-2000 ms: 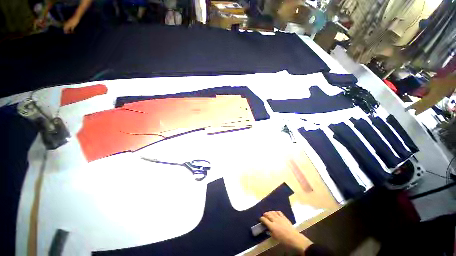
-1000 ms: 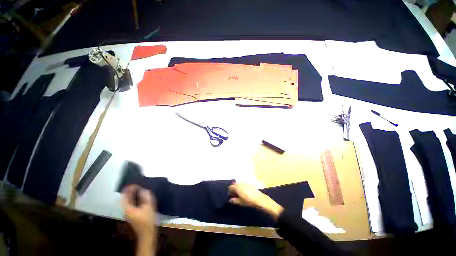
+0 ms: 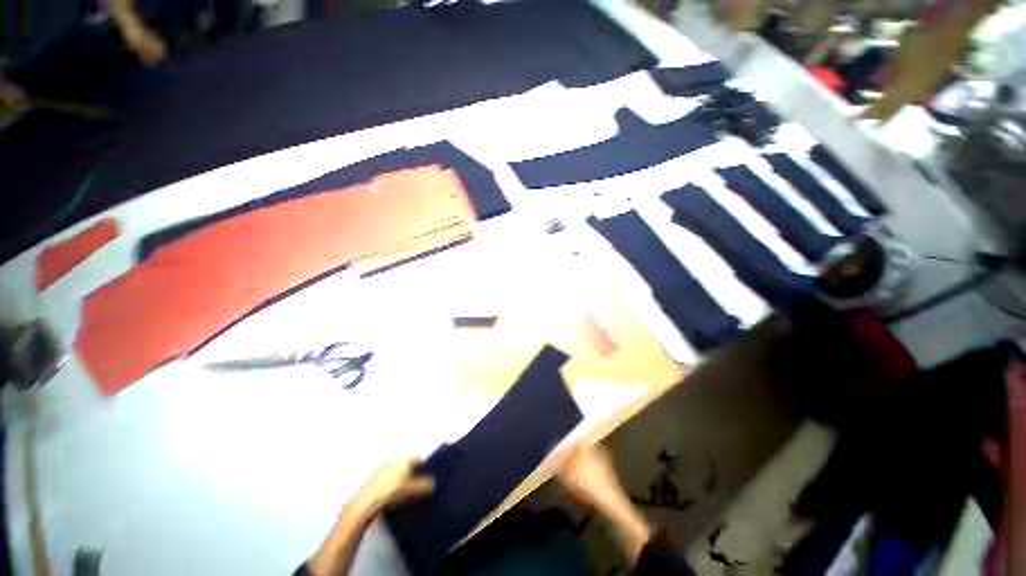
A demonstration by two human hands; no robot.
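Observation:
A dark cloth panel (image 3: 501, 456) lies aslant at the table's near edge, over part of the tan board (image 3: 647, 377). My left hand (image 3: 396, 484) grips its left edge, fingers closed on the cloth. My right hand (image 3: 591, 467) is at the table edge just right of the panel; it is blurred, and whether it holds anything cannot be told. Shears (image 3: 338, 362) lie on the white table (image 3: 225, 450). A red card pattern (image 3: 281, 259) lies on another dark panel (image 3: 473, 180). A small dark bar (image 3: 474, 322) lies beyond the held panel.
Several dark strips (image 3: 664, 281) lie in a row at the right. Wide dark cloth (image 3: 338, 90) covers the far side. A small red card (image 3: 77, 252) and a blurred machine (image 3: 32, 351) are at the left. Another person's hand (image 3: 141, 39) shows at the far left.
The view has swung to the right. The panel under my hands now lies shorter and aslant. My left hand has gone from blurred to gripping its edge; my right hand has moved to the table edge.

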